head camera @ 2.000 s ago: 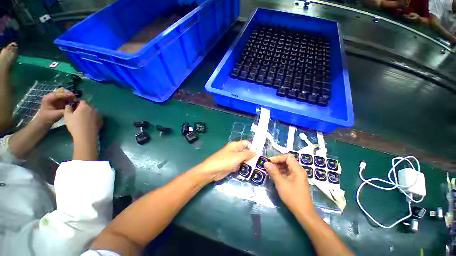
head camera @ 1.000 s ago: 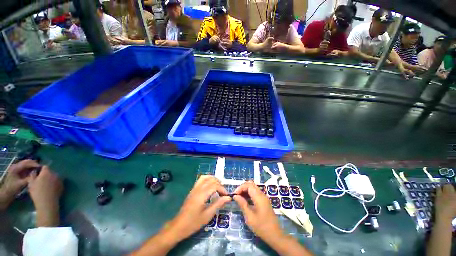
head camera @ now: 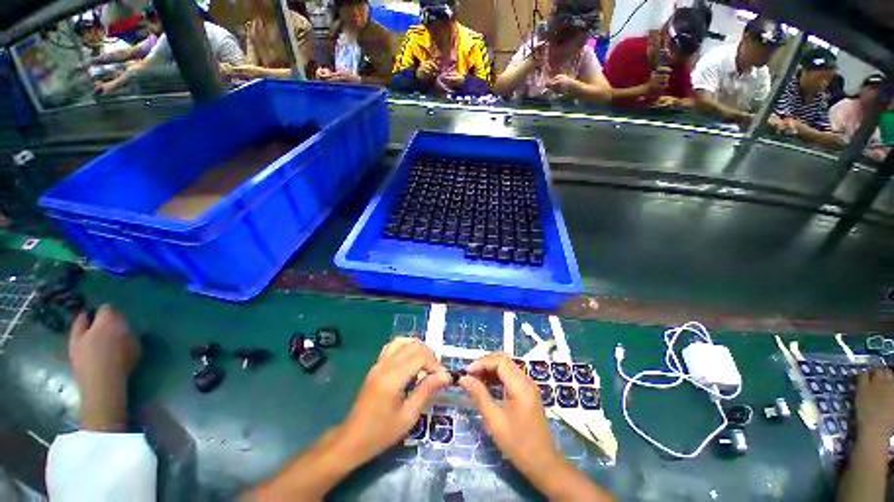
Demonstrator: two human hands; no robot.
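My left hand (head camera: pixel 397 397) and my right hand (head camera: pixel 510 407) meet fingertip to fingertip over the clear sheet (head camera: pixel 471 451). They hold a small black unit (head camera: pixel 456 376) between them; the fingers hide most of it. Two black units with ring faces (head camera: pixel 441 427) lie on the sheet below my left hand. More ring-faced units (head camera: pixel 566 395) sit in rows right of my right hand. Cream tape strips (head camera: pixel 436 328) cross the top of the sheet, and a crumpled cream piece (head camera: pixel 593 429) lies at its right edge.
A deep blue crate (head camera: pixel 225 255) stands back left. A shallow blue tray (head camera: pixel 456 284) holds rows of black units. Loose black pieces (head camera: pixel 307 355) lie left. A white charger (head camera: pixel 711 364) with cable lies right. Neighbours' hands (head camera: pixel 103 348) work at both sides; people sit opposite.
My hands have left the unit on the sheet and come together, holding a small black piece above it. The view has tilted up, bringing the people opposite into sight.
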